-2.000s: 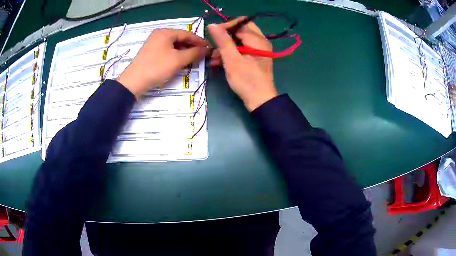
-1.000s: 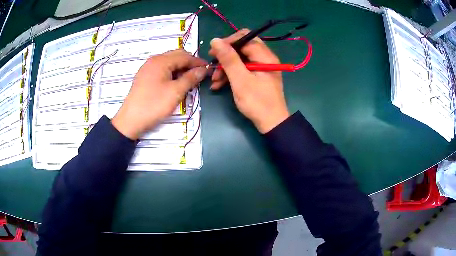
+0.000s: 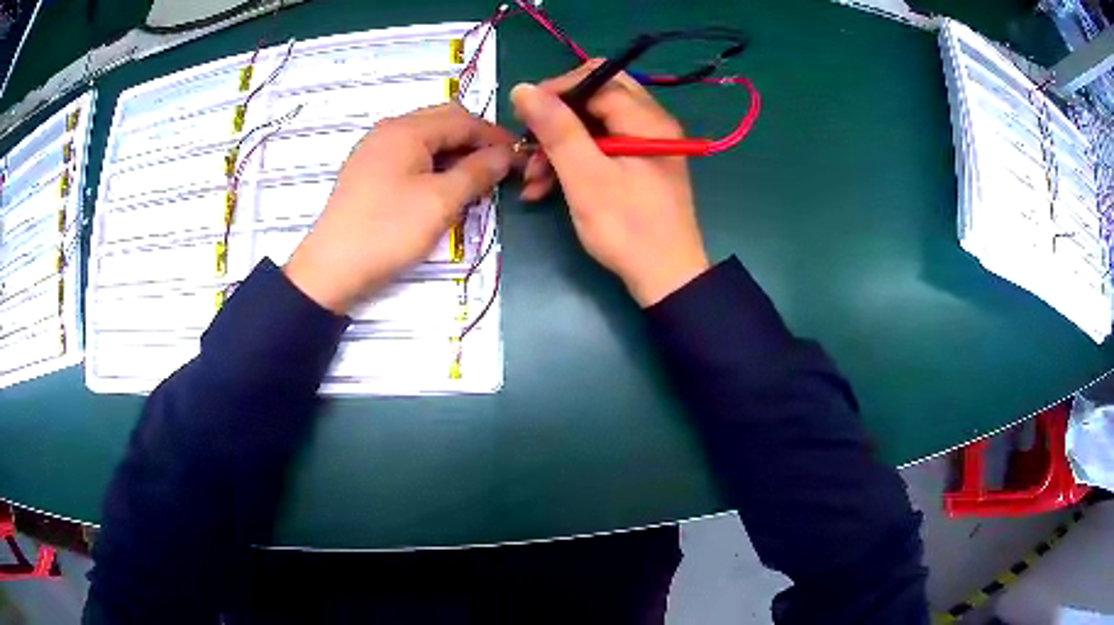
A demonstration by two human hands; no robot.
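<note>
My left hand (image 3: 409, 195) is over the right column of the blister tray (image 3: 367, 379), its fingers pinching a tiny lead connector (image 3: 522, 145) just past the tray's right edge. My right hand (image 3: 629, 183) holds the red test probe (image 3: 660, 147) and the black test probe (image 3: 605, 70), the black one above. The probe tips are at the connector; whether they touch it I cannot tell. Flat whitish battery packs lie in the tray slots, with yellow tape (image 3: 457, 354) and thin dark and red leads at their wire ends. My left hand and sleeve hide part of the tray.
Another tray stack (image 3: 37, 244) stands at the left, and one (image 3: 1020, 183) at the right end of the green bench (image 3: 733, 366). Probe cables (image 3: 755, 112) loop right of my right hand. A black cable lies at the back left. A red stool (image 3: 1014, 470) stands beyond the front edge.
Since two seconds ago, the red probe has turned more level, and both hands have shifted slightly. The connector is still at my left fingertips.
</note>
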